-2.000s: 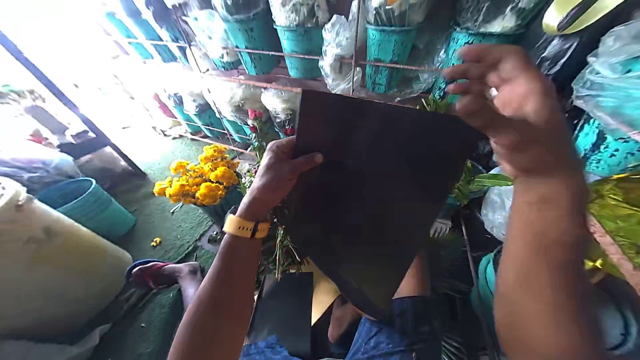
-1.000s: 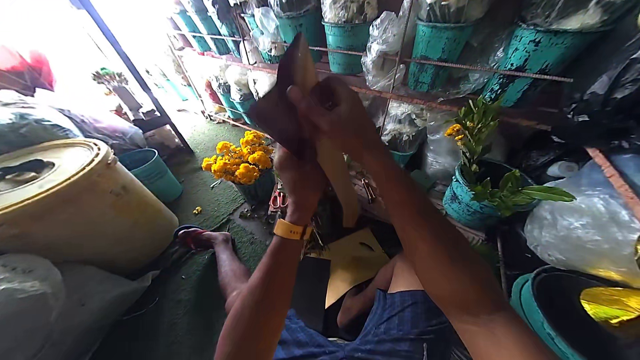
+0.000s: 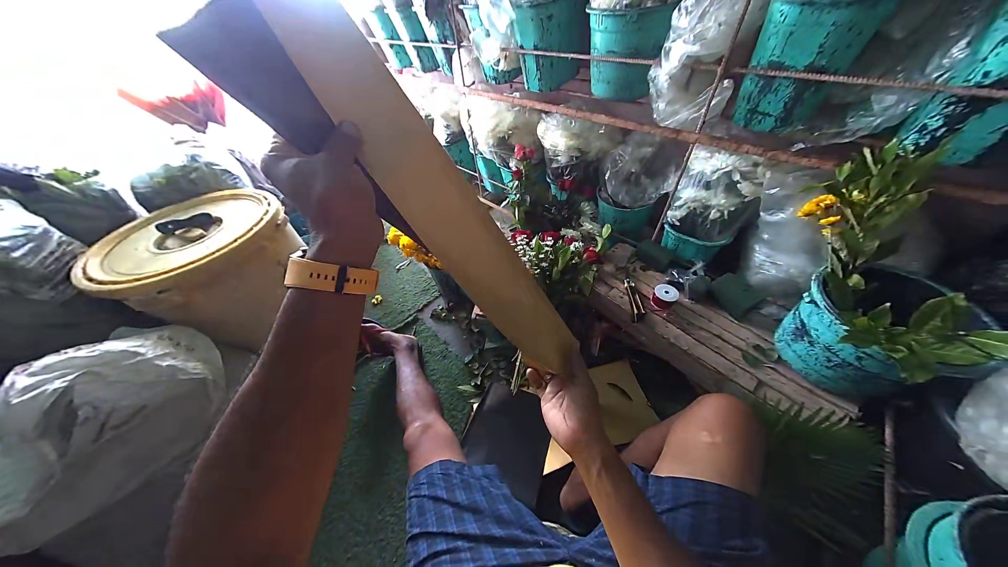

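Observation:
My left hand [image 3: 327,185], with an orange watch strap at its wrist, grips the upper part of a folded sheet of wrapping paper [image 3: 441,201], black on one face and tan-gold on the other. My right hand [image 3: 567,398] holds the sheet's lower end, over my lap. The sheet slants from upper left down to the right between both hands. Beyond it stands a bunch of red roses with small white flowers [image 3: 555,256], partly hidden. More black paper [image 3: 508,441] and gold paper [image 3: 622,402] lie by my legs.
A wooden bench [image 3: 693,339] bears a ribbon spool [image 3: 665,296] and a cutting tool [image 3: 632,299]. A teal bucket of leafy stems [image 3: 819,346] stands at right. A lidded cream drum [image 3: 205,268] is at left. Behind run rebar racks [image 3: 583,114] with teal buckets [image 3: 630,47].
My hands have moved apart, the left up and to the left, the right down. The paper, bent up between them one second ago, is now a long slanting strip. The view has shifted.

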